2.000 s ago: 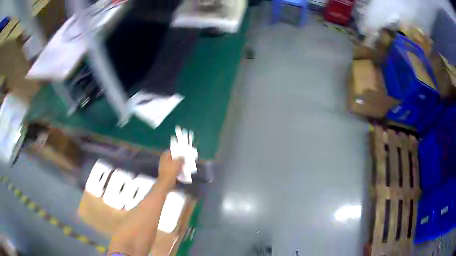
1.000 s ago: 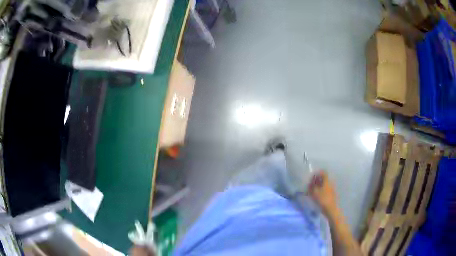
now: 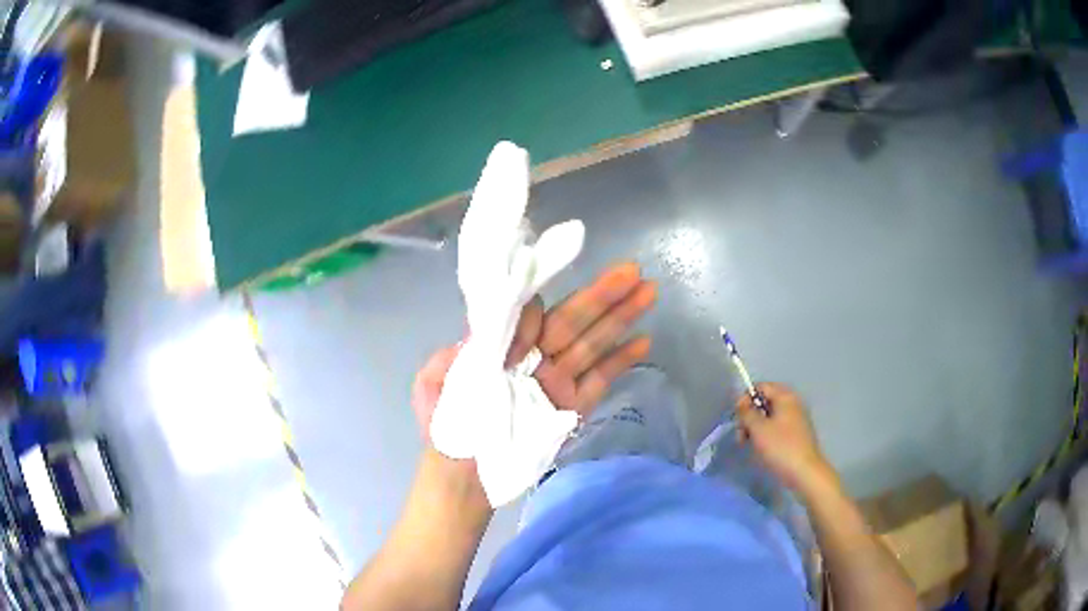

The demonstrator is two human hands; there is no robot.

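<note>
My left hand (image 3: 585,340) is bare, palm up with its fingers spread, and holds a limp white cloth glove (image 3: 507,358) that lies across the palm and thumb. My right hand (image 3: 778,432) is bare and closed around the lower end of a slim pencil or pen (image 3: 742,368), whose pale shaft and blue tip point up and away over the floor. The two hands are apart, on either side of my blue-clothed body.
A green-topped bench (image 3: 394,155) runs across the upper part, with a white paper (image 3: 272,90) and a white-edged board (image 3: 740,42) on it. A blue stool (image 3: 1070,197) stands at the far right. A cardboard carton (image 3: 925,543) is at the lower right. Yellow-black tape marks the floor.
The view has turned, so the bench now crosses the top. My left hand with the glove has come up from the lower edge into the middle. My right hand still holds the pencil or pen.
</note>
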